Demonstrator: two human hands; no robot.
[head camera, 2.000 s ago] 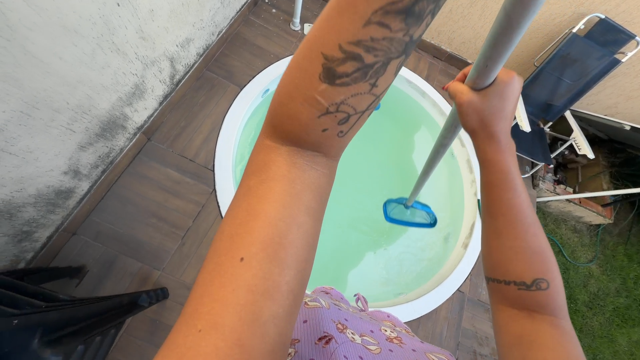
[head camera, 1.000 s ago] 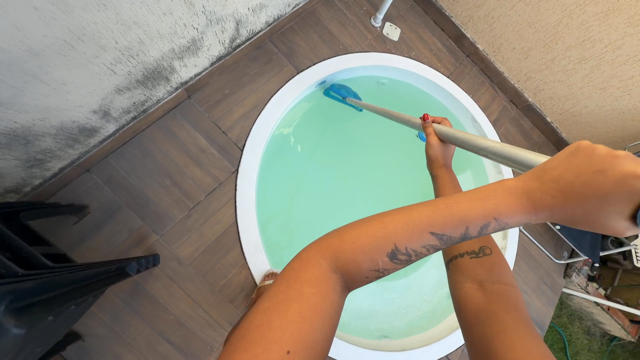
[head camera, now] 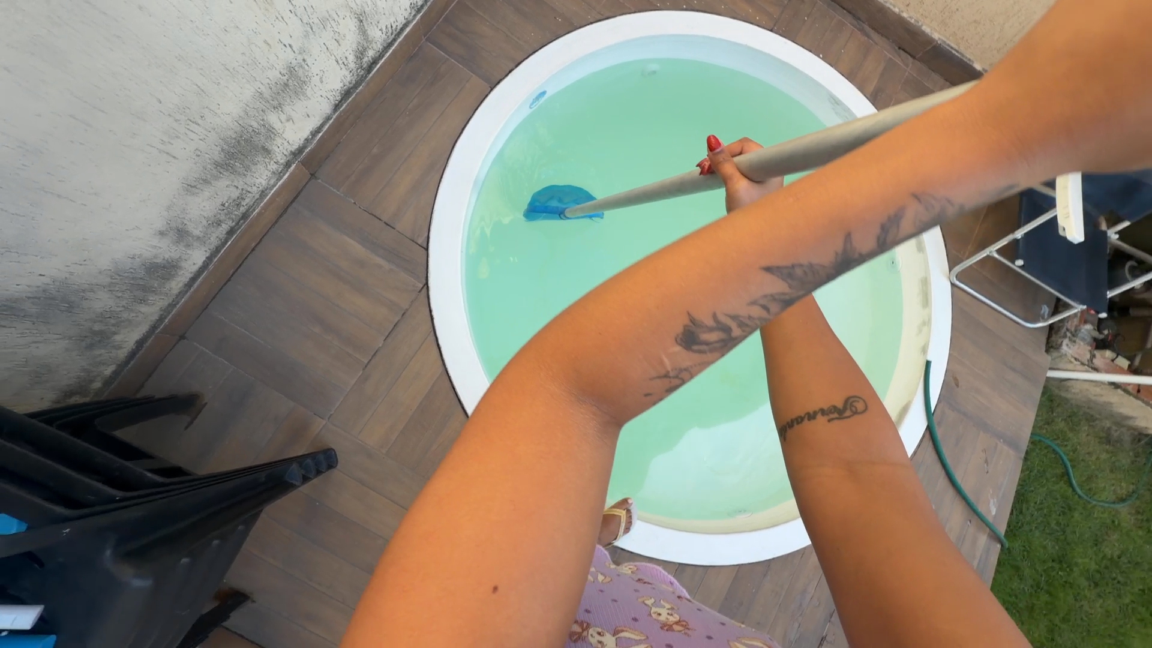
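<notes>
A long light-grey pole (head camera: 837,144) slants over a round pool (head camera: 450,261) with a white rim and greenish water. At its lower left end a blue skimmer net (head camera: 562,203) lies in the water in the pool's left part. My right hand (head camera: 742,171) is closed around the middle of the pole, above the water. My left arm crosses over the right one; my left hand (head camera: 1080,99) is at the upper right near the pole's upper end, mostly cut off by the frame edge, so its fingers are hidden.
Stacked black plastic chairs (head camera: 153,504) stand at lower left, and a stained wall (head camera: 180,162) runs along the left. A folding chair (head camera: 1062,243) is at the right, with a green hose (head camera: 949,468) on the wood-look tiles (head camera: 315,297) and grass (head camera: 1071,540) below it.
The skimmer net was near the pool's middle right, then at its far upper edge, and is now in the left part. My left arm has swung to the right across my right arm.
</notes>
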